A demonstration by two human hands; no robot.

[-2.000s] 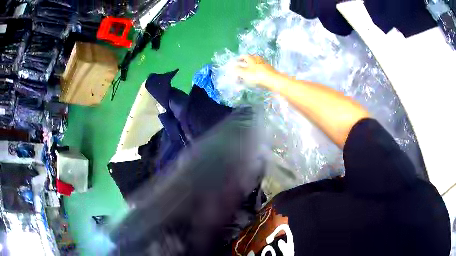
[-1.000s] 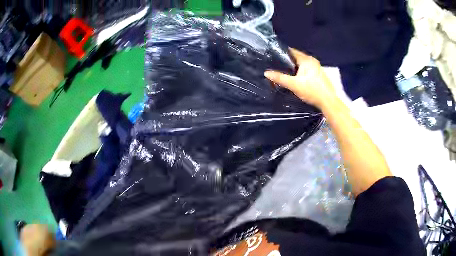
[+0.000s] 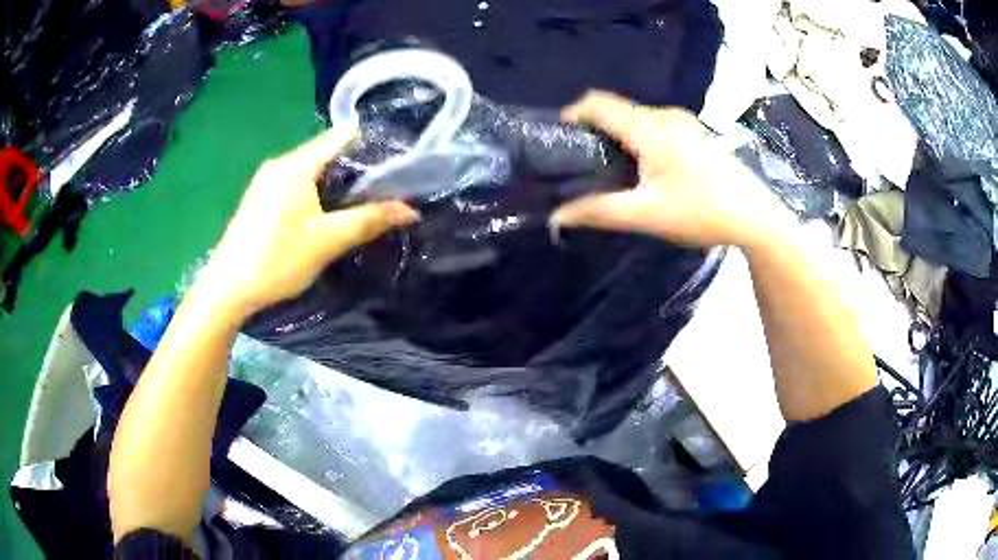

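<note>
A dark garment in a clear glossy polybag [image 3: 471, 295] lies across the middle in front of me. A thick whitish loop like a hanger hook [image 3: 457, 93] sticks up at its top edge. My left hand [image 3: 301, 219] grips the bag's upper left, beside the loop. My right hand [image 3: 668, 181] grips its upper right, fingers over the top edge and thumb on the near face. A dark navy jacket [image 3: 547, 44] lies just beyond the bag.
Loose clear plastic [image 3: 405, 427] lies below the bag. A cream bin [image 3: 60, 405] with dark clothes stands at the left. Black hangers [image 3: 952, 427] are tangled at the right. Beige garments [image 3: 854, 82] lie at the far right of the white table [image 3: 728, 361]. A red object [image 3: 15, 188] is far left.
My left hand has come up from the lower left to the bag's top. The bagged garment has shifted down and folded smaller. The view has turned towards the table, showing more hangers and garments.
</note>
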